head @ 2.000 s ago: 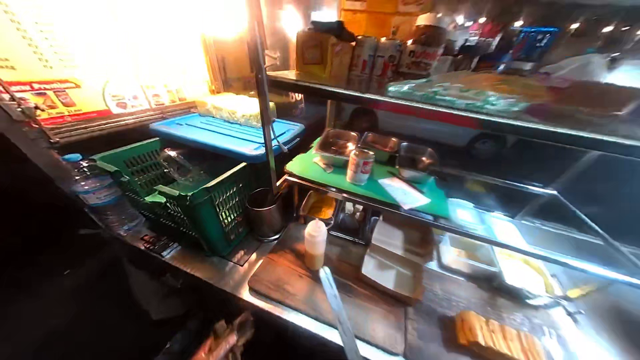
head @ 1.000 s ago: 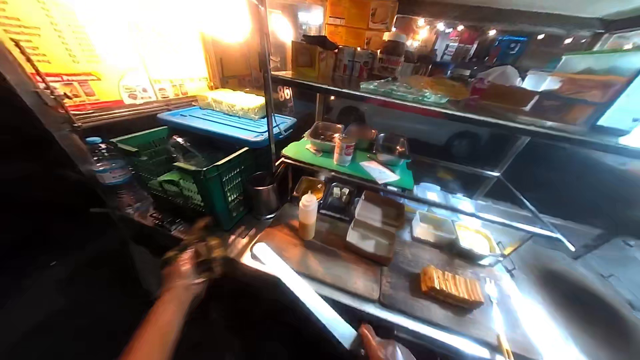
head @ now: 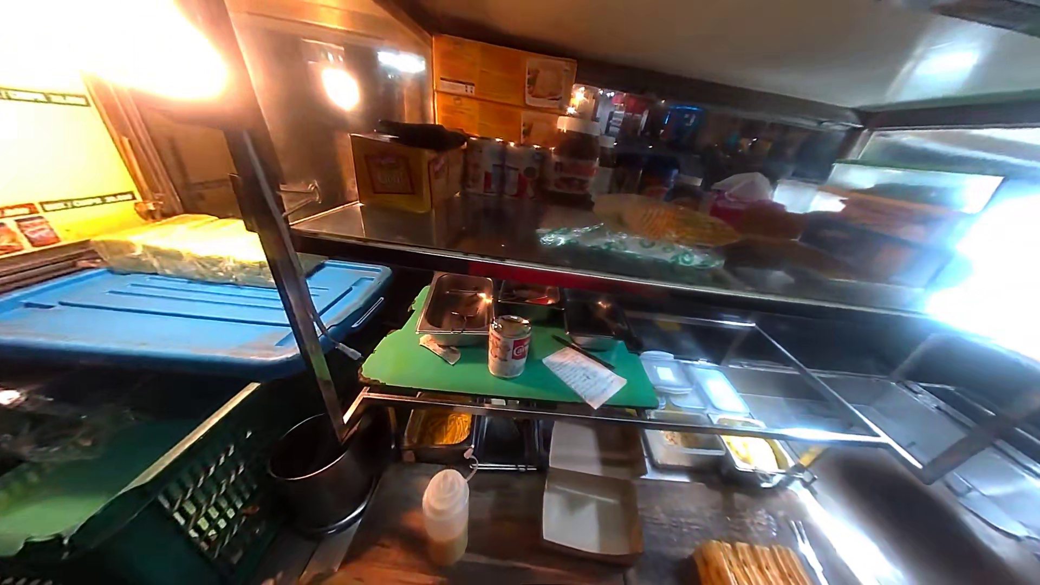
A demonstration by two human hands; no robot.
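Neither of my hands shows in the head view. An open cardboard food box [head: 591, 512] lies on the wooden board, with a squeeze bottle [head: 446, 517] to its left. Toasted, sliced bread [head: 749, 562] is partly cut off by the bottom edge, and a fork-like utensil [head: 804, 546] lies at its right. Above, a green cutting board [head: 544, 372] carries a metal can [head: 509, 347], a paper with handwriting [head: 583, 374], a dark pen [head: 578, 349] and several metal trays [head: 460, 305].
A green plastic crate [head: 215, 479] and a dark metal pot [head: 321, 479] stand at left, below a blue lid [head: 187, 313]. A metal shelf [head: 487, 244] with boxes and cans crosses above. Food containers [head: 751, 455] sit at right; a slanted metal post [head: 284, 268] rises at left.
My hands and the long metal blade, in view one second ago, are out of frame. The view has tilted up toward the shelf.
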